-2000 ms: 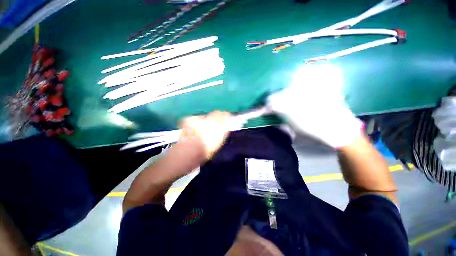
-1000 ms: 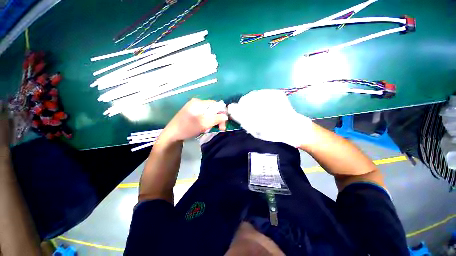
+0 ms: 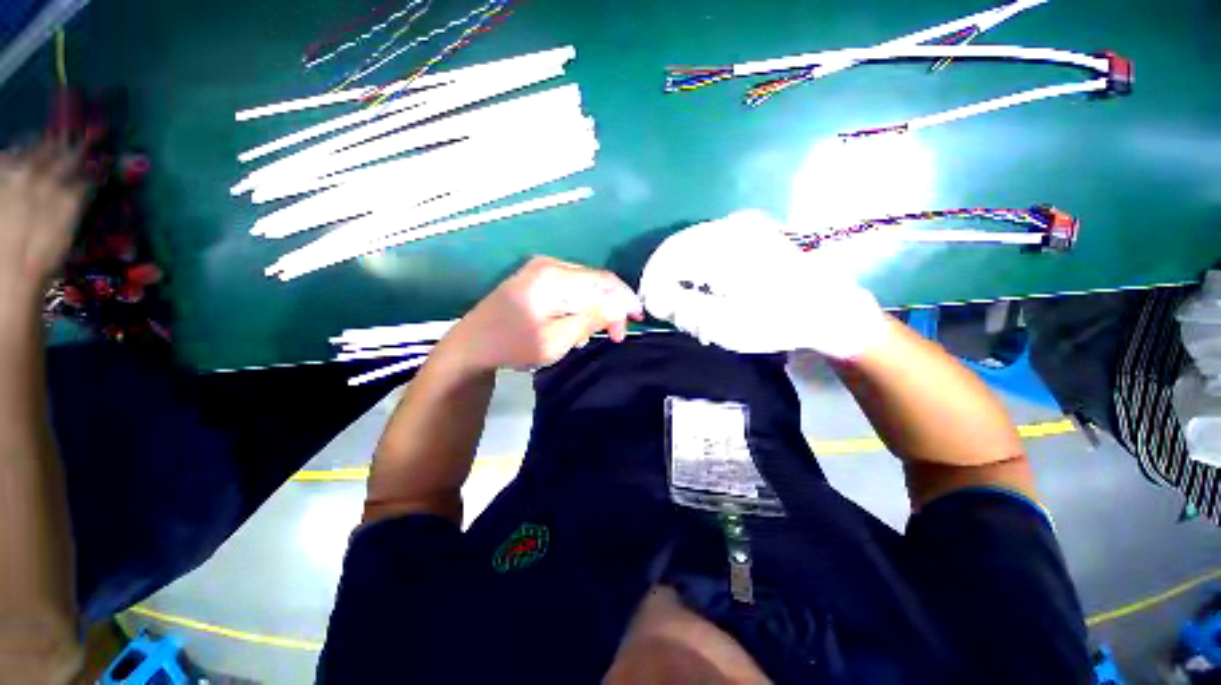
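My left hand (image 3: 546, 315), bare, is closed on several thin white tubes (image 3: 388, 340) whose ends stick out to its left at the bench's front edge. My right hand (image 3: 750, 288), in a white glove, is closed beside it, over the wires of a harness. That harness has a red connector (image 3: 1059, 229) lying to the right on the bench, with one white tube and twisted coloured wires running toward my glove. The fingertips nearly meet; the wire tips and tube openings between them are hidden.
A pile of white tubes (image 3: 429, 161) lies left of centre. Unsleeved twisted wires (image 3: 422, 54) lie behind it. A sleeved harness with a red connector (image 3: 1114, 74) lies at the back right. Red connectors (image 3: 127, 281) cluster at the left, under a neighbour's blurred hand (image 3: 40, 214).
A harness now lies with its connector at the right and wires under my glove. My hands came closer together. A neighbour's hand has reached over the red connectors at the left.
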